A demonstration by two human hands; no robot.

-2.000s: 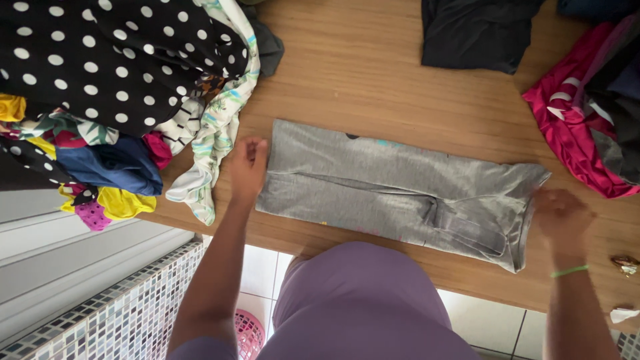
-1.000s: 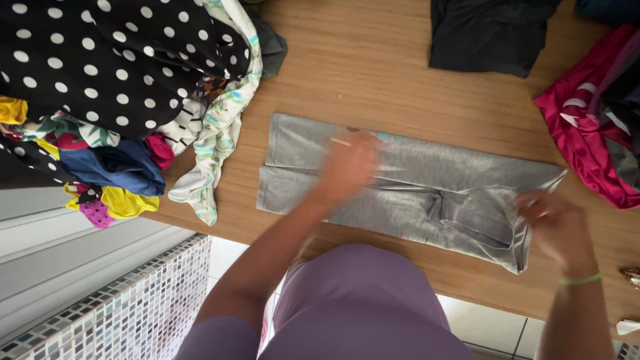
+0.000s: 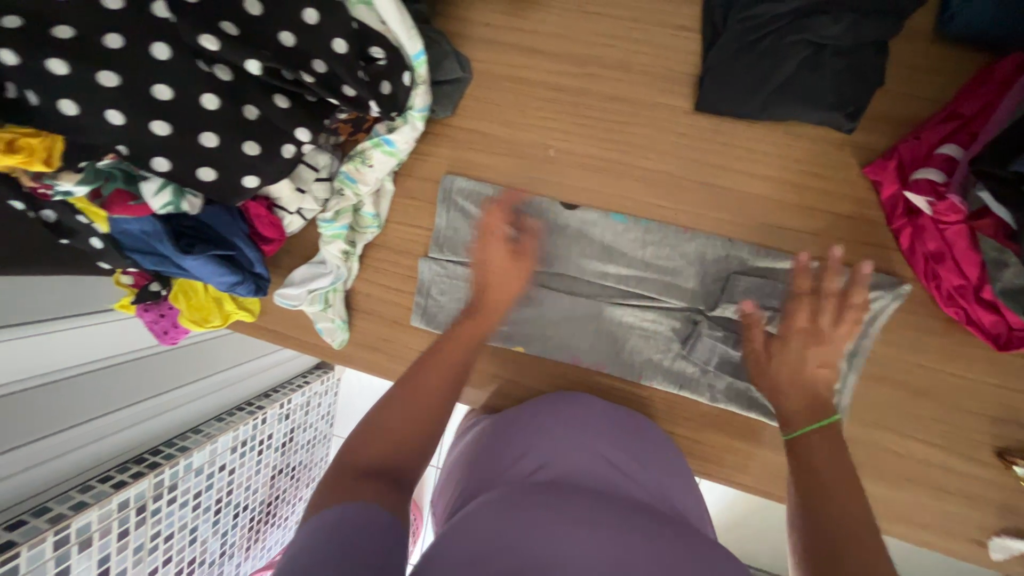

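Observation:
A grey garment (image 3: 624, 296), folded into a long strip with its sides meeting along a middle line, lies on the wooden table (image 3: 576, 112). My left hand (image 3: 504, 256) is over the garment's left part, blurred, with the fingers somewhat spread and nothing held. On the right part, my right hand (image 3: 804, 336) lies flat with fingers spread, a green band around its wrist. Between the hands, a smaller folded piece of the same grey cloth shows on top, partly hidden by the right hand.
A heap of clothes with a black polka-dot cloth (image 3: 160, 88) covers the left side. Folded black cloth (image 3: 800, 64) lies at the back right, and a magenta garment (image 3: 936, 224) at the right. The table's front edge runs close to my body.
My right hand has moved from the garment's right end onto its right part, where more folded cloth shows on top. My left hand went from beside the left end to over the garment.

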